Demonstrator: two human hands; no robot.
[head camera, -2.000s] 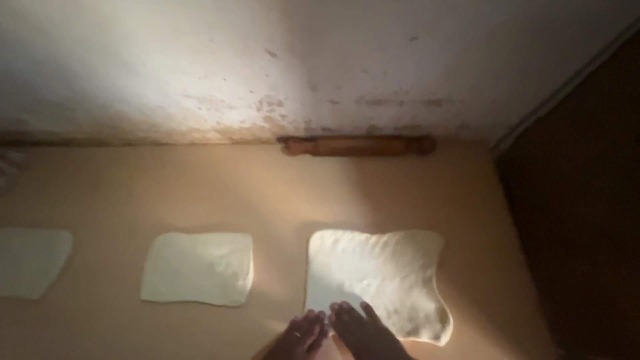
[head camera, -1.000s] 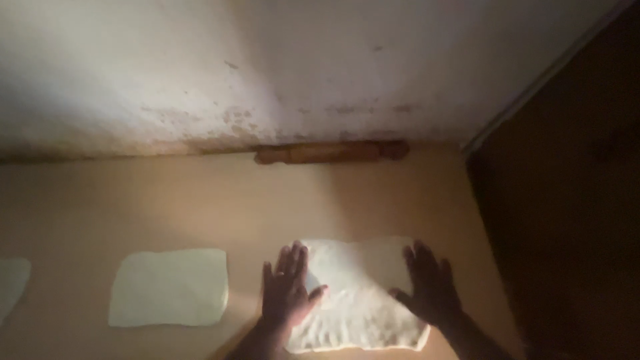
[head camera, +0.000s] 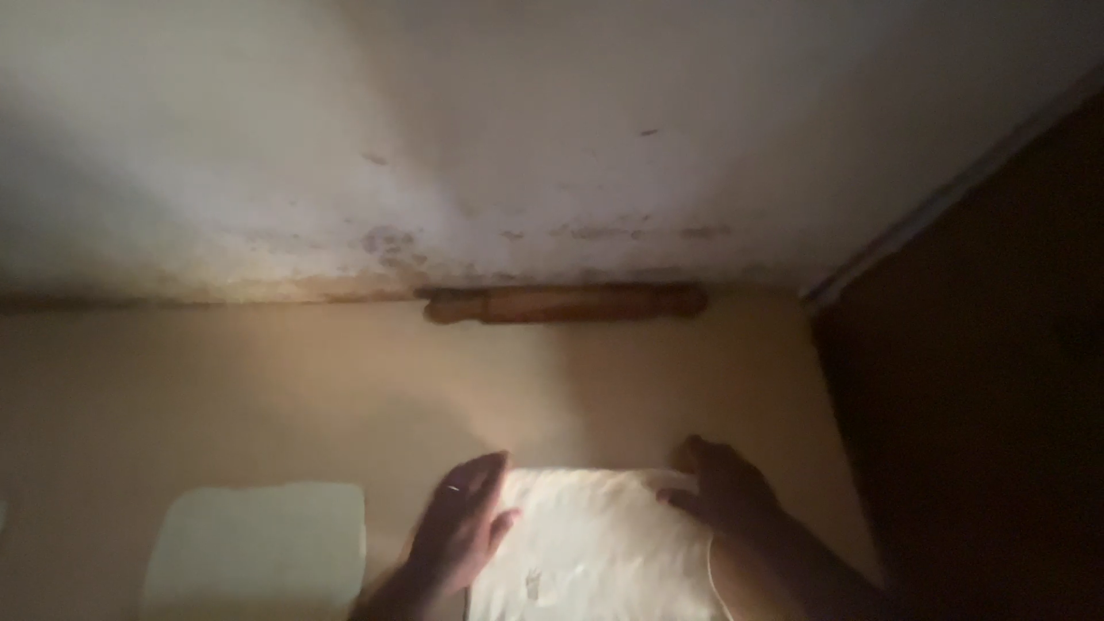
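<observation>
A flat, roughly rectangular sheet of dough (head camera: 604, 543) lies on the tan work surface at the bottom centre, its near part cut off by the frame. My left hand (head camera: 466, 517) rests at its far left corner, with the thumb over the dough's edge. At the far right corner is my right hand (head camera: 724, 487), fingers bent at the edge and thumb on the dough. Both hands are blurred, and whether the fingers pinch the dough cannot be told. A second dough sheet (head camera: 259, 552) lies to the left, untouched.
A wooden rolling pin (head camera: 569, 304) lies along the foot of the stained wall (head camera: 517, 172). The work surface (head camera: 259, 371) ends at the right beside a dark area (head camera: 975, 414). A sliver of another pale piece shows at the left edge.
My hands were together at the dough's near side, then spread flat along its two sides. They are now at its far corners. The rolling pin has stayed by the wall.
</observation>
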